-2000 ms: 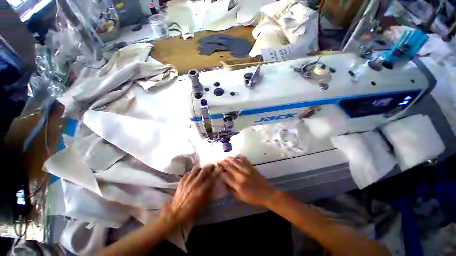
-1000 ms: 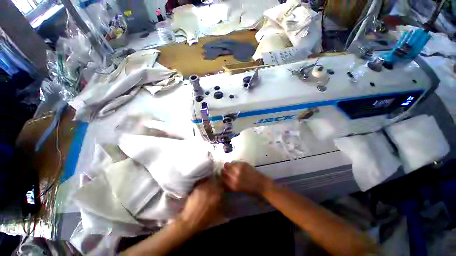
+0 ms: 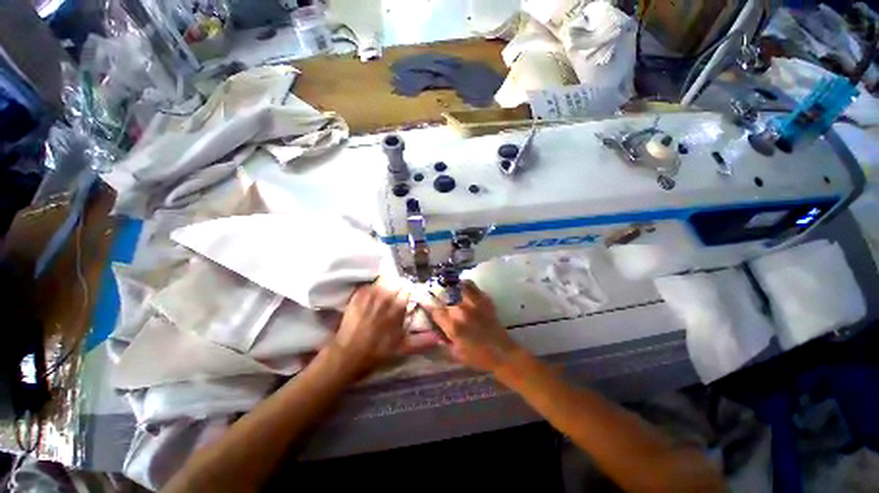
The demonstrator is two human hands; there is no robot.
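An off-white garment piece (image 3: 279, 252) lies bunched on the table left of the needle, its near end under my hands. My left hand (image 3: 374, 323) presses on its edge just left of the needle, fingertips down on the cloth. My right hand (image 3: 470, 325) is at the presser foot (image 3: 449, 283), its fingertips at the cloth edge close to my left fingertips. Glare from the lamp hides the exact edge at the needle. The white sewing machine (image 3: 578, 207) with a blue stripe stands behind my hands.
Two white pads (image 3: 718, 318) lie at the right front edge. A crumpled white tuft (image 3: 569, 279) is on the bed under the arm. A flatter beige heap (image 3: 222, 140) lies at the back left. Grey scraps (image 3: 445, 77) lie on a brown board behind the machine.
The cloth was drawn together nearer my hands one second ago; now it spreads further left and back. Both hands have moved up closer to the needle. The view has shifted slightly.
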